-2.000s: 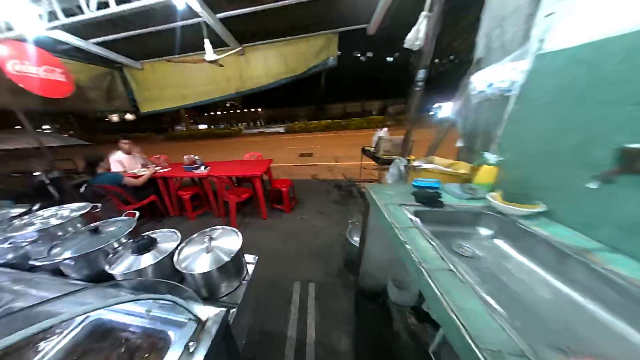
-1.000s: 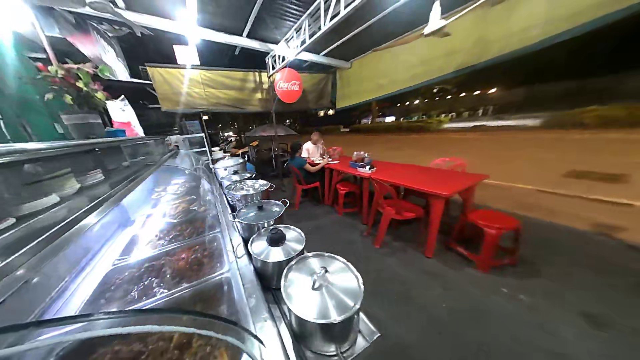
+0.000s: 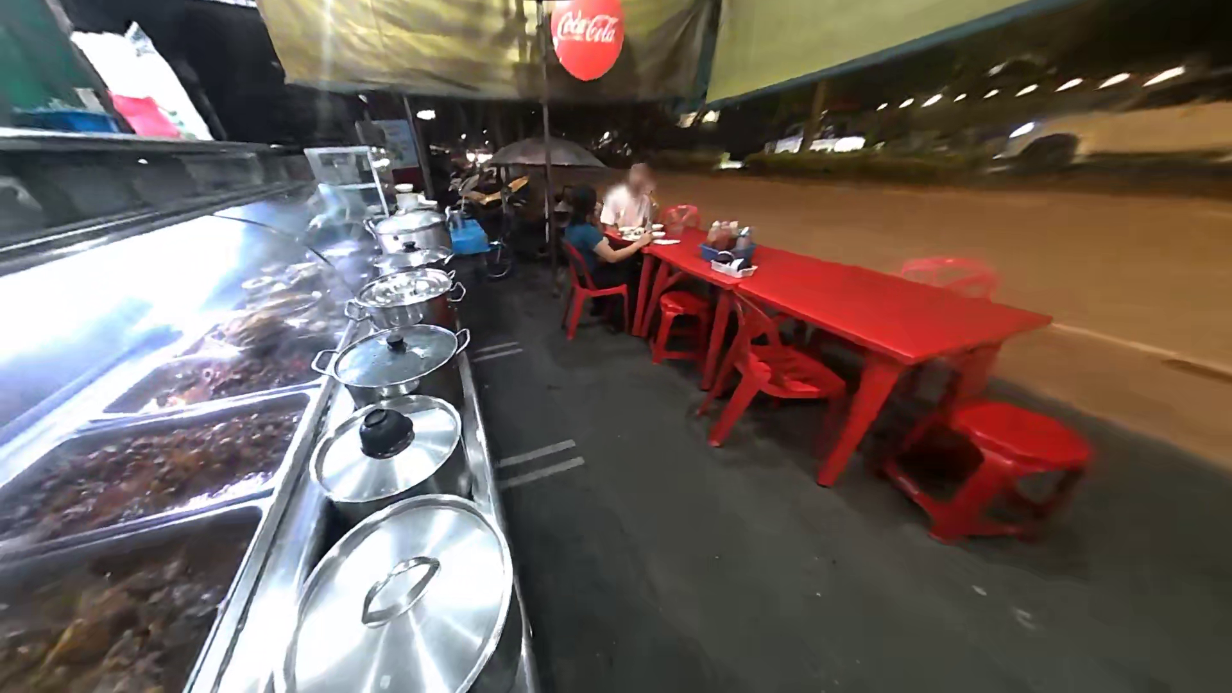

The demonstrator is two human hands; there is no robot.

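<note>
Neither my left hand nor my right hand shows in the head view. Nearest to me, at the lower left, is a large metal pot with a shiny lid (image 3: 404, 602) and a loop handle. Behind it stands a pot whose lid (image 3: 387, 450) has a black knob, then a pot with a glass lid (image 3: 397, 358) and side handles. More lidded pots (image 3: 409, 228) continue along the metal ledge. To their left, trays of cooked food (image 3: 154, 462) lie behind the glass of a lit display case (image 3: 125, 318).
Red tables (image 3: 866, 298) run along the right, with a red chair (image 3: 770, 371) and a red stool (image 3: 1020, 443) beside them. Two people (image 3: 626, 207) sit at the far end. A condiment basket (image 3: 727, 253) stands on the table. Dark pavement (image 3: 616, 539) lies between pots and tables; a road is beyond.
The view has swung left from the sink and counter and moved closer along the row of pots. The two people remain seated at the far end of the tables.
</note>
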